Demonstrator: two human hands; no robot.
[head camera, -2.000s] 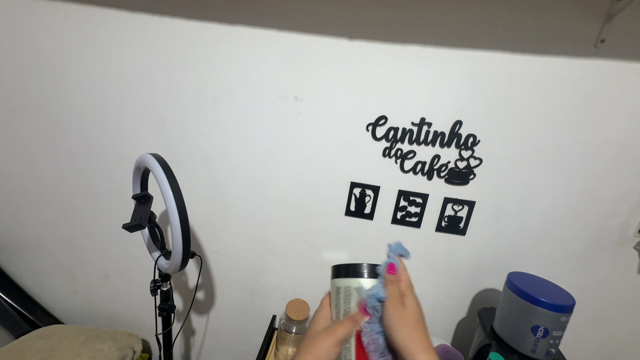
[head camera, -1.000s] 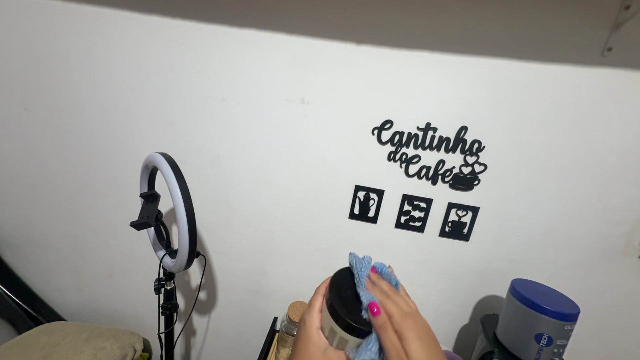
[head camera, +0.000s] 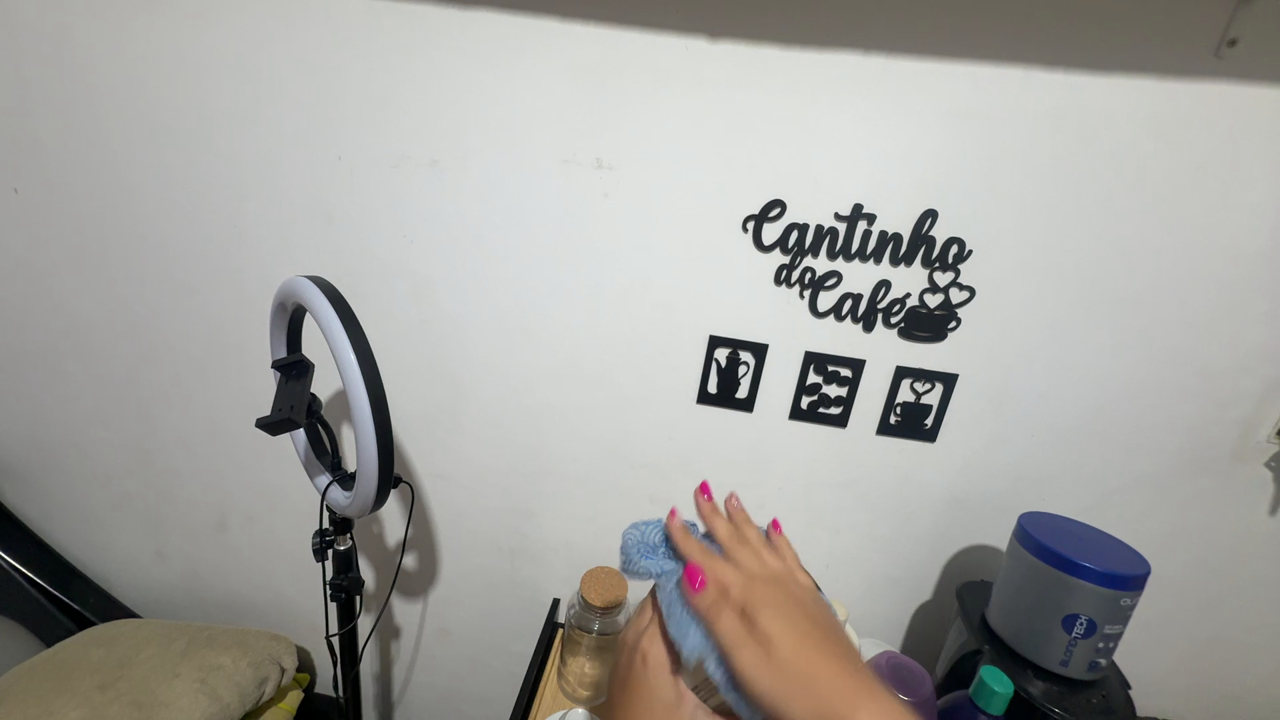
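Note:
A blue cloth (head camera: 690, 610) lies under my right hand (head camera: 765, 600), whose fingers are spread and press it against a container at the bottom centre. Only a small part of that container (head camera: 708, 688) shows, low between my hands; its lid is hidden by the cloth and fingers. My left hand (head camera: 645, 660) is around the container's near left side, mostly covered by the cloth and my right hand. Just left of my left hand stands a glass jar with a cork stopper (head camera: 592, 640).
A ring light (head camera: 375, 400) on a stand is at left, beside a beige cushion (head camera: 150, 670). At right, a grey tub with a blue lid (head camera: 1065, 600) sits on a black object, near a green-capped bottle (head camera: 985, 695). Black coffee decorations (head camera: 825, 390) hang on the wall.
The black lid seen earlier is now covered by the blue cloth. My right hand has moved over the container's top, with its fingers spread out more.

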